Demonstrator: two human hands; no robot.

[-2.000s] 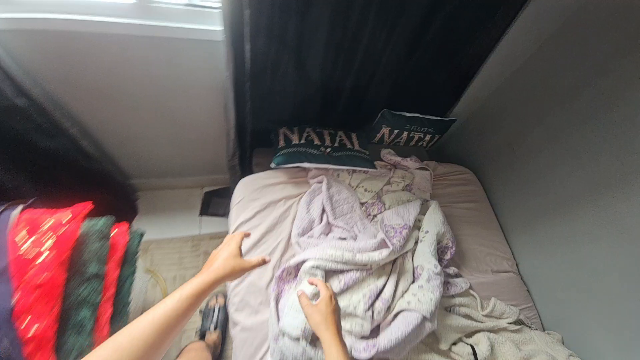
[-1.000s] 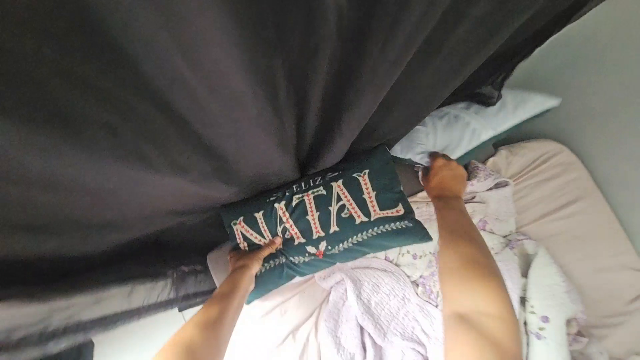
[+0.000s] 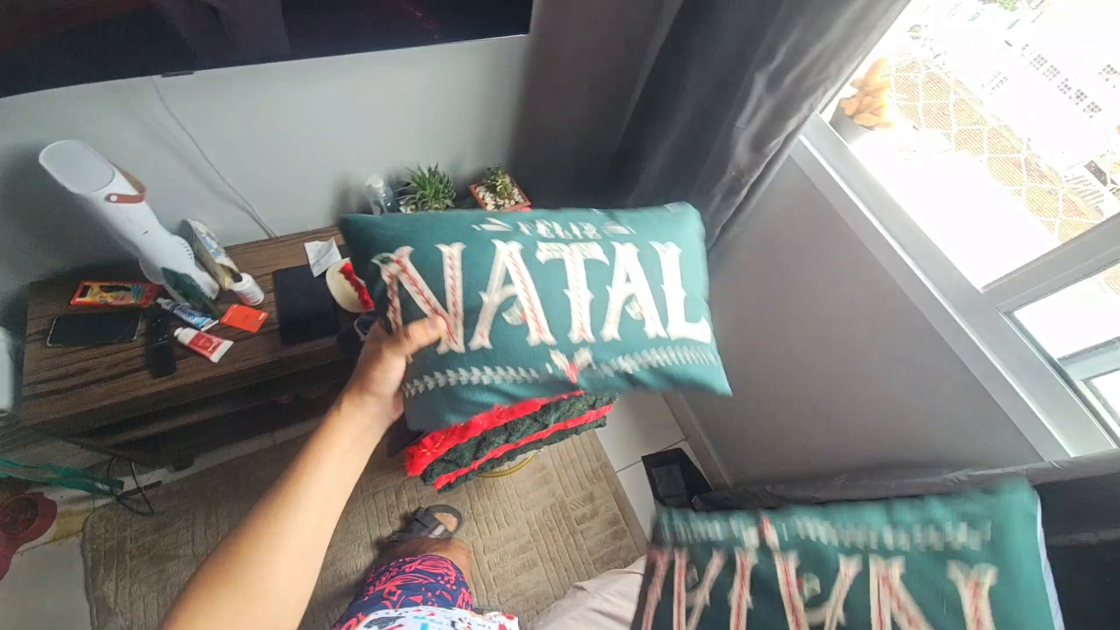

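My left hand grips the left end of a green Christmas cushion, thumb on its printed front. This cushion is held up over a stack of folded red and dark green textiles. A second green cushion with similar lettering, turned upside down, fills the lower right corner of the view and is slightly blurred. My right hand is out of sight, so its hold on that cushion cannot be seen.
A wooden TV bench along the wall carries a white handheld vacuum, tubes, a phone and small potted succulents. A woven rug covers the floor. A dark curtain hangs beside the window; a black box stands below.
The view has swung from the bed to the TV bench. The cushion that lay at the head of the bed is now lifted in my left hand, and the second one is also off its place there.
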